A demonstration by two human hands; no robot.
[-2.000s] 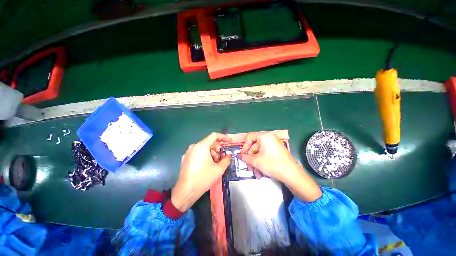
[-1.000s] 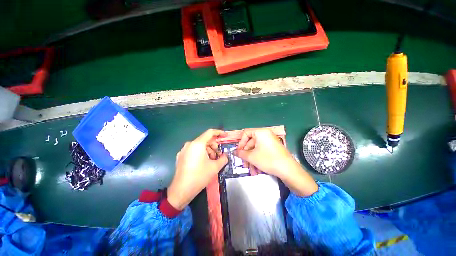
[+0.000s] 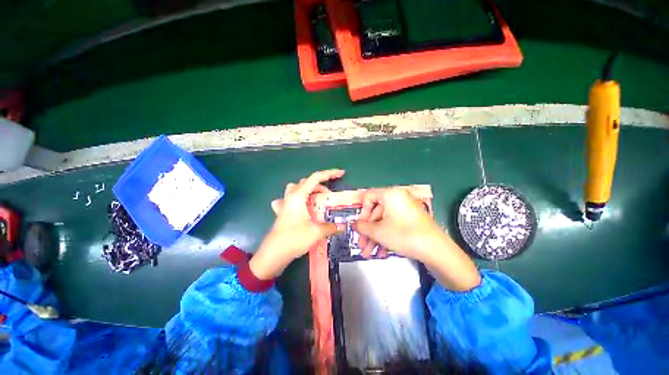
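Observation:
The open tablet lies in an orange-red foam frame [image 3: 320, 307] in front of me, its silver battery [image 3: 383, 311] nearest to me. My left hand [image 3: 297, 223] is over the frame's far left corner, thumb on the circuit board [image 3: 342, 216], index finger stretched out and fingers apart. My right hand [image 3: 396, 225] is bent over the board, thumb and index fingertips together close to the left thumb. Whether a small part is between these fingertips is too small to tell. The fingers hide part of the board.
Left are a blue bin [image 3: 156, 217] of white parts, a dark pile of small parts [image 3: 128, 245] and loose white bits [image 3: 89, 198]. Right are a screw dish [image 3: 496, 221] and a hanging yellow screwdriver [image 3: 602, 146]. Framed tablets [image 3: 433, 67] lie beyond the pale strip [image 3: 381, 126]. A person's blue sleeve [image 3: 33, 322] is far left.
My left index finger has straightened and opened away from the thumb. My right hand stays over the board. The framed tablets beyond the strip have moved right in view, and the far left one has left the view.

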